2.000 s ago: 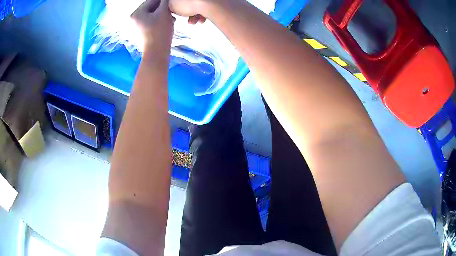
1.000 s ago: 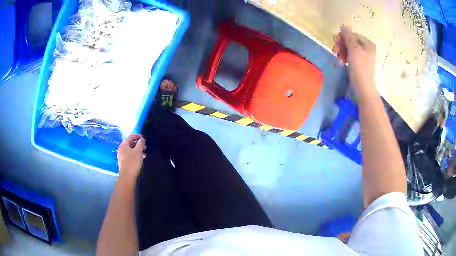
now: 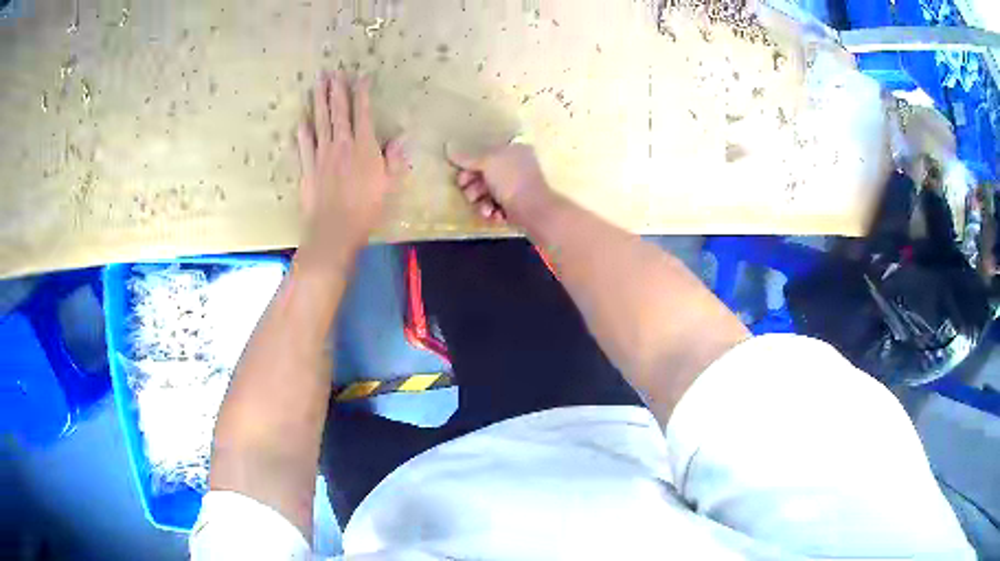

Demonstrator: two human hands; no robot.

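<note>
The tan cardboard table cover (image 3: 252,214) spans the upper view, with small dark and shiny bits scattered on it. My left hand (image 3: 342,170) lies palm down on the cardboard, fingers extended. My right hand (image 3: 502,184) is just to its right, fingers curled in near the table's front edge. A blurred, faint patch shows on the cardboard between and above my hands; I cannot tell whether it is clear plastic. Whether my right fingers pinch anything is hidden or too blurred to see.
A blue tub (image 3: 123,378) with a whitish mass of plastic bags (image 3: 181,367) stands below the table at left. Part of a red stool (image 3: 415,301) shows under the table edge. Small metal pieces (image 3: 713,22) lie along the far edge. A dark crumpled bag (image 3: 916,296) is at right.
The view has turned from the tub and floor to the table. My left hand has left the tub's rim and lies on the cardboard. My right hand is now beside it.
</note>
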